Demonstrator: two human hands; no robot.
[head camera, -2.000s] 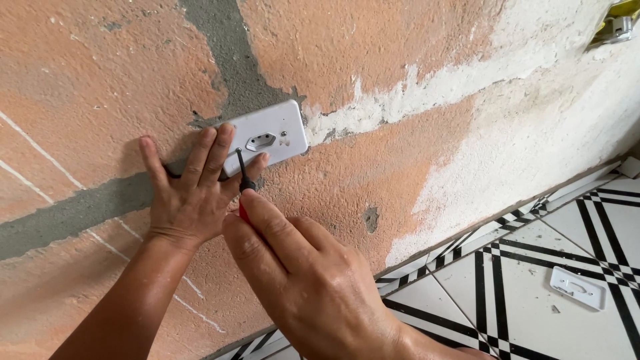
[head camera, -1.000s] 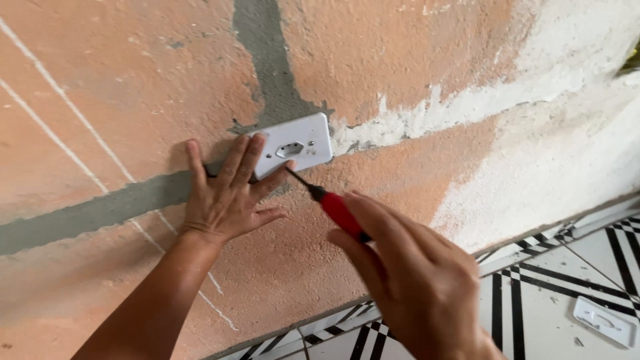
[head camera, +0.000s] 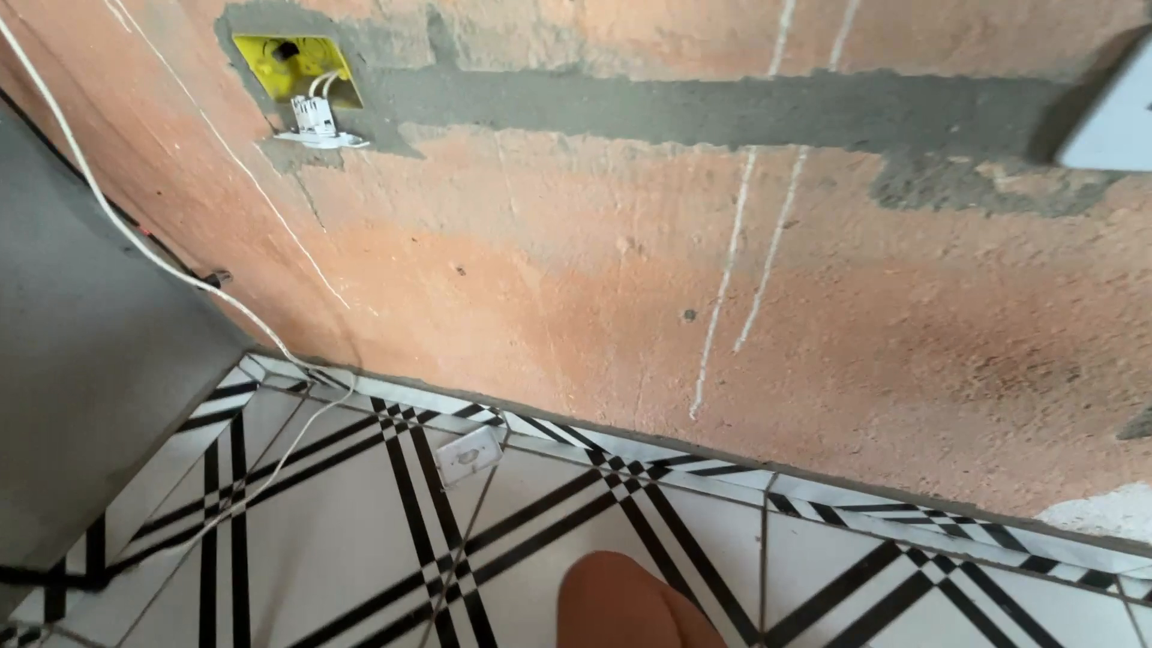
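Neither of my hands can be made out in the head view. A yellow electrical wall box (head camera: 283, 72) is set in grey mortar at the upper left. From it a white socket module (head camera: 315, 121) hangs out on short white wires, just below the opening. At the right edge, the corner of a white outlet plate (head camera: 1116, 126) sits against the wall. A white cover plate (head camera: 469, 457) lies on the tiled floor by the baseboard. The red-handled screwdriver is not in view.
A rounded bare body part, probably a knee (head camera: 630, 607), shows at the bottom. A white cable (head camera: 171, 270) runs down the left side onto the patterned floor tiles (head camera: 333, 540). A grey wall (head camera: 99, 306) meets the orange plastered wall (head camera: 558, 270) at the left.
The view has swung left along the wall to the yellow box. Both hands and the red-handled screwdriver, earlier at the outlet plate, are out of sight.
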